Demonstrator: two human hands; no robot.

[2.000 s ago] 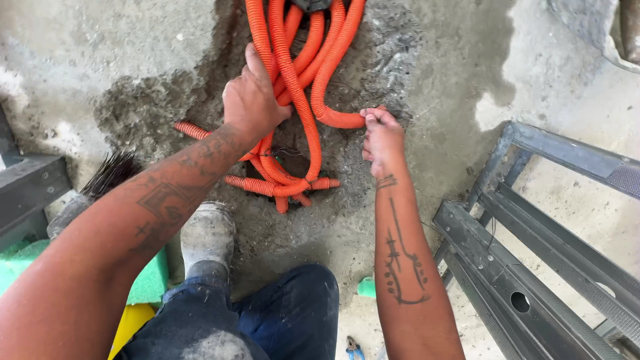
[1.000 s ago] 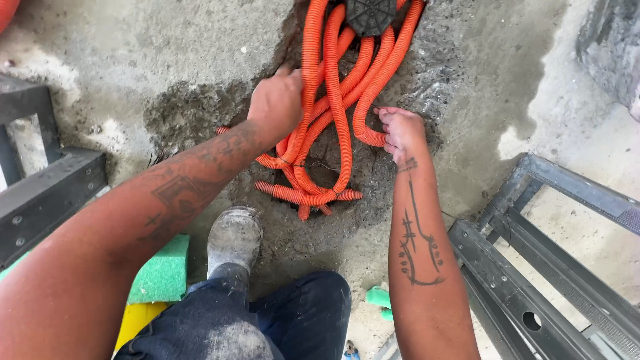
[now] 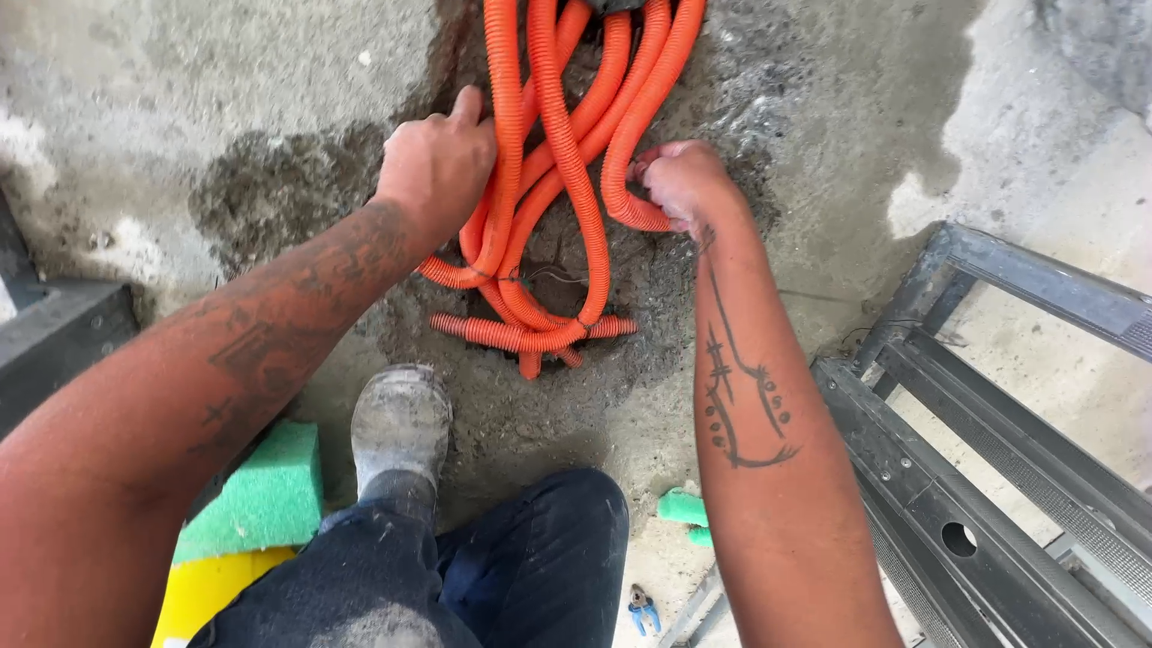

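Note:
Several orange corrugated conduits (image 3: 576, 171) run down from a dark round fitting (image 3: 616, 4) at the top edge and loop over a rough hollow in the concrete. Cut ends of conduit lie crossed at the bottom of the bundle. My left hand (image 3: 438, 166) is against the bundle's left side, index finger pointing up; whether it grips a conduit is hidden. On the right, my right hand (image 3: 684, 184) has its fingers closed on the end of the rightmost conduit (image 3: 634, 211), which bends toward my palm.
A metal ladder (image 3: 936, 450) lies at the right, and another metal frame (image 3: 67, 333) at the left. A green sponge block (image 3: 270, 495) rests on a yellow object (image 3: 216, 589). Blue-handled pliers (image 3: 643, 612) and green pieces (image 3: 684, 508) are on the floor. My boot (image 3: 400, 423) stands below the bundle.
The view has shifted. My right hand stays at the rightmost conduit's end, while my left hand remains along the bundle's left side, its index finger now extended.

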